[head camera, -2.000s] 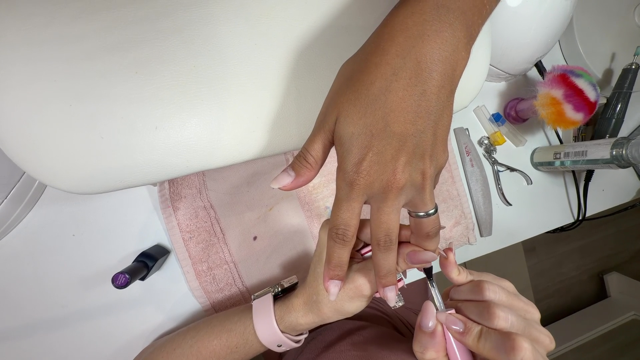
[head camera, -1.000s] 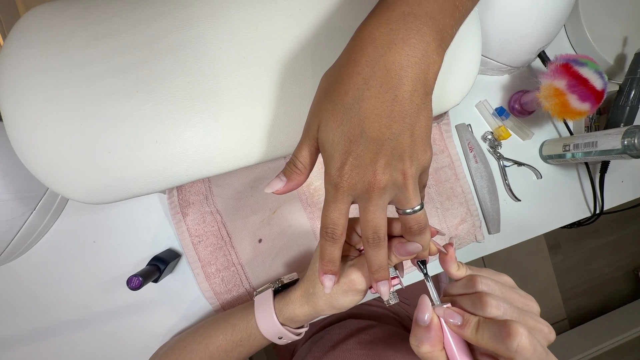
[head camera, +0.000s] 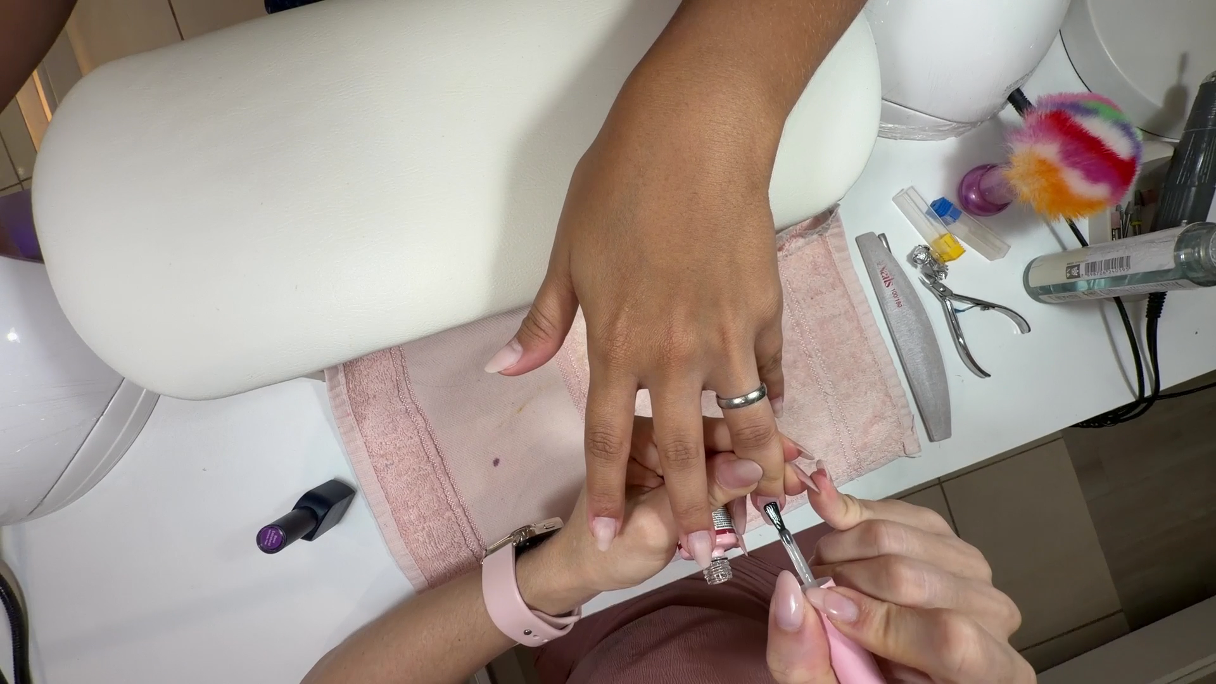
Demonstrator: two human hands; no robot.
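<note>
My left hand, below the other person's hand, grips that person's ring finger near its tip, below a silver ring. An open pink nail polish bottle is also in my left hand, its threaded neck pointing down in the view. My right hand holds the pink cap of the polish brush between thumb and index finger. The brush tip is at the ring finger's nail. The other person's hand is palm down, fingers spread, its little finger partly hidden.
Under the hands lies a pink towel, beside a white padded armrest. A dark polish bottle lies at left. At right are a grey nail file, cuticle nippers, a fluffy multicoloured brush, a clear bottle and cables.
The brush tip has moved from beside the ring finger's end onto its nail. The view has shifted somewhat, showing more of the armrest.
</note>
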